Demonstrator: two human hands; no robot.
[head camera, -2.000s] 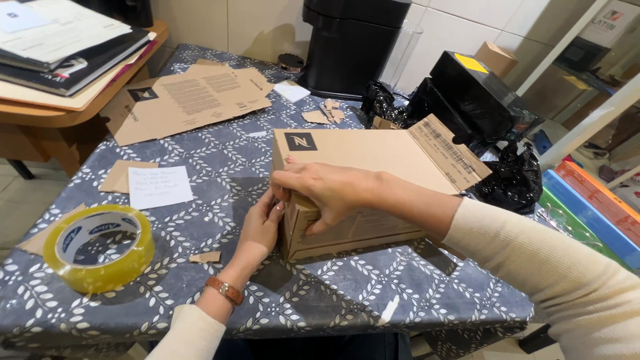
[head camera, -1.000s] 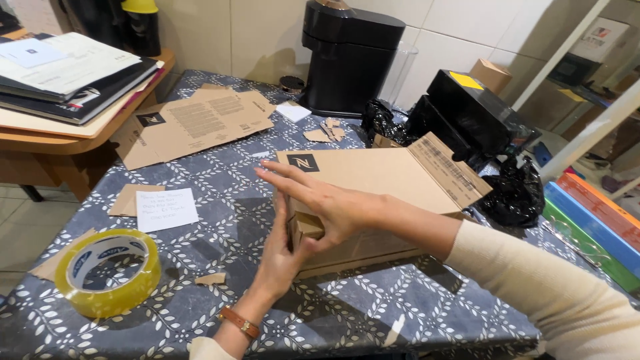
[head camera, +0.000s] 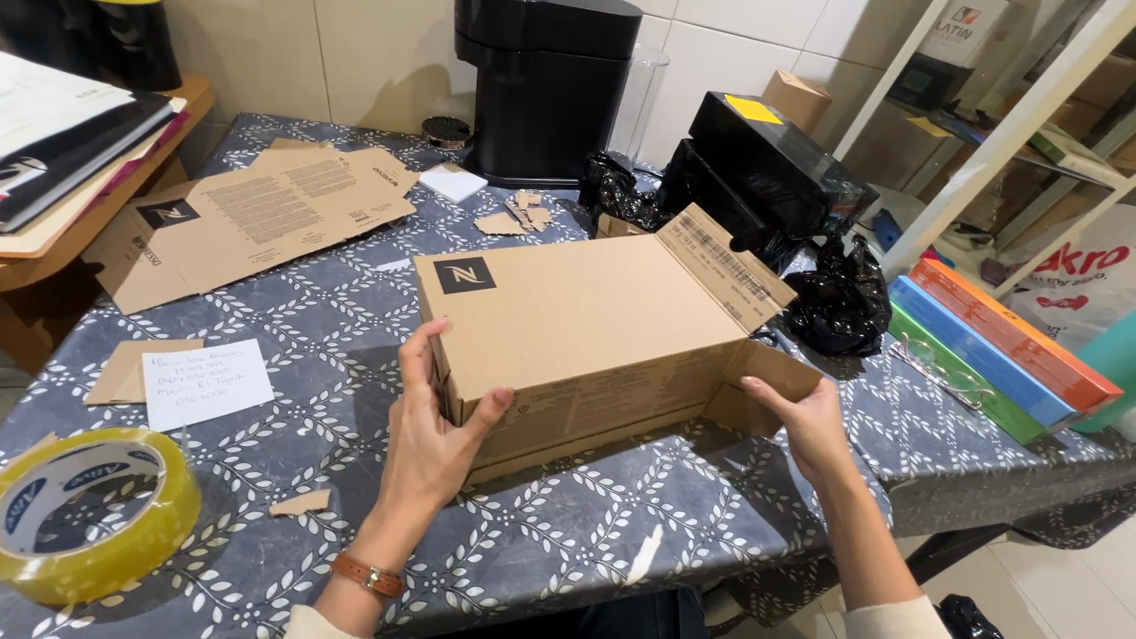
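A brown cardboard box (head camera: 568, 311) with a black printed square lies on the patterned tablecloth. Its left end is gripped by my left hand (head camera: 435, 417), thumb on the near upper edge and fingers around the end. At the right end, an upper flap (head camera: 723, 266) stands outward and a side flap (head camera: 781, 382) is folded out. My right hand (head camera: 803, 422) pinches that side flap between thumb and fingers. A roll of yellowish clear tape (head camera: 169, 515) lies at the left, near a handwritten paper note (head camera: 209, 386) resting partly over a cardboard piece.
Flattened printed cardboard (head camera: 284, 204) lies at the back left, near torn cardboard scraps (head camera: 515, 216). A black appliance (head camera: 546, 89) stands behind. Black boxes (head camera: 781, 160) and crumpled black plastic (head camera: 839, 302) are beyond the box. Colored boxes (head camera: 1012, 337) and wire-framed glasses (head camera: 941, 368) sit right.
My right hand has moved from the box's left end to the side flap at its right end. My left hand now grips the left end, where both hands were earlier.
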